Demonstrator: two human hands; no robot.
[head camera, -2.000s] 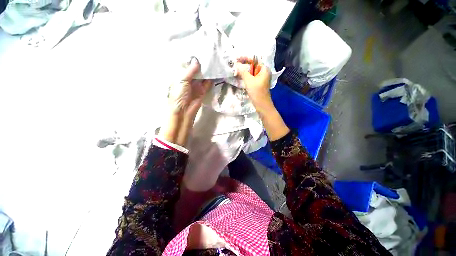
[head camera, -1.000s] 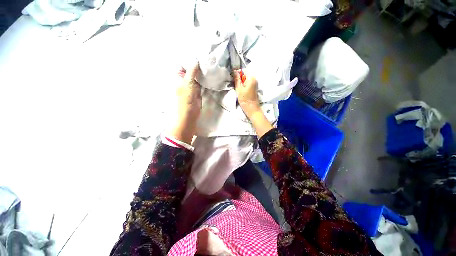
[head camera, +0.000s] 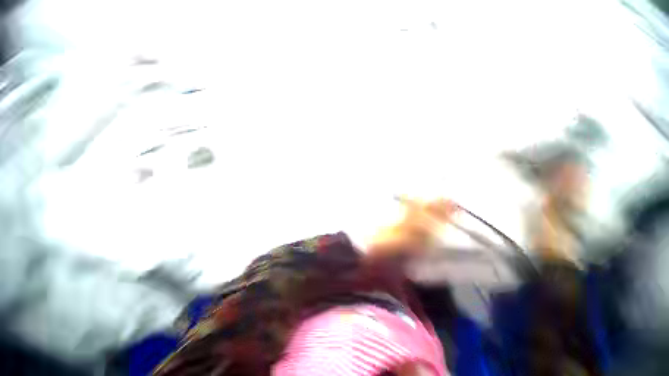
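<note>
The head view is heavily blurred and washed out by glare. My left hand (head camera: 414, 224) is a smeared shape low and right of the middle; its fingers cannot be made out. My right hand (head camera: 563, 194) is a blurred shape farther right, apart from the left, beside a grey-green smudge. A pale strip of cloth (head camera: 466, 268), likely part of the garment, shows below and between the hands. I cannot tell what either hand holds. The orange-handled snips cannot be made out.
The white table (head camera: 293, 147) fills most of the view, with small grey marks at the upper left. Pale crumpled cloth (head camera: 73, 294) lies at the left. Blurred blue shapes show at the lower left (head camera: 150, 354) and lower right (head camera: 473, 345). The pink gingham apron (head camera: 352, 341) is at the bottom.
The view has swung strongly to the left and blurred. Both hands now appear farther right in the picture and wider apart. The garment and orange handle are no longer clear.
</note>
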